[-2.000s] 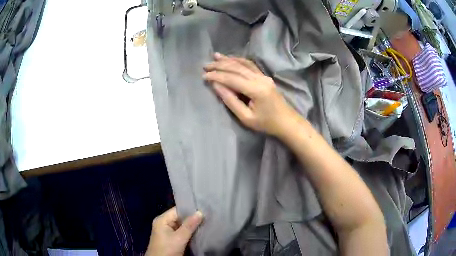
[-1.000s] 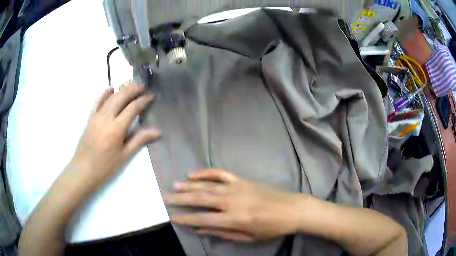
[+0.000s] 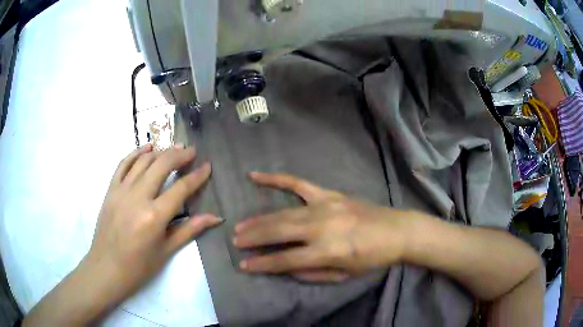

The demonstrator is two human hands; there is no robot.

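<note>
A large grey-brown garment piece [image 3: 319, 115] lies over the machine bed, its left edge running up under the presser foot [image 3: 194, 116]. The white sewing machine head [image 3: 358, 22] spans the top, with a cream ribbed knob [image 3: 252, 109] low on it. My left hand [image 3: 150, 204] lies at the cloth's left edge just below the presser foot, fingers spread, thumb and fingertips on the cloth. My right hand [image 3: 313, 230] lies flat on the cloth to its right, fingers apart. The needle tip is too small to make out.
The needle plate area with a tan patch [image 3: 156, 128] shows left of the foot on the white table [image 3: 51, 159]. At the right are an open box with metal and purple bits [image 3: 529, 153], a yellow cord [image 3: 542, 118] and a striped cloth [image 3: 571, 121].
The view has moved closer to the machine, which now fills more of the top. My right hand has moved up the cloth, nearer my left hand. My left hand stays by the cloth's edge.
</note>
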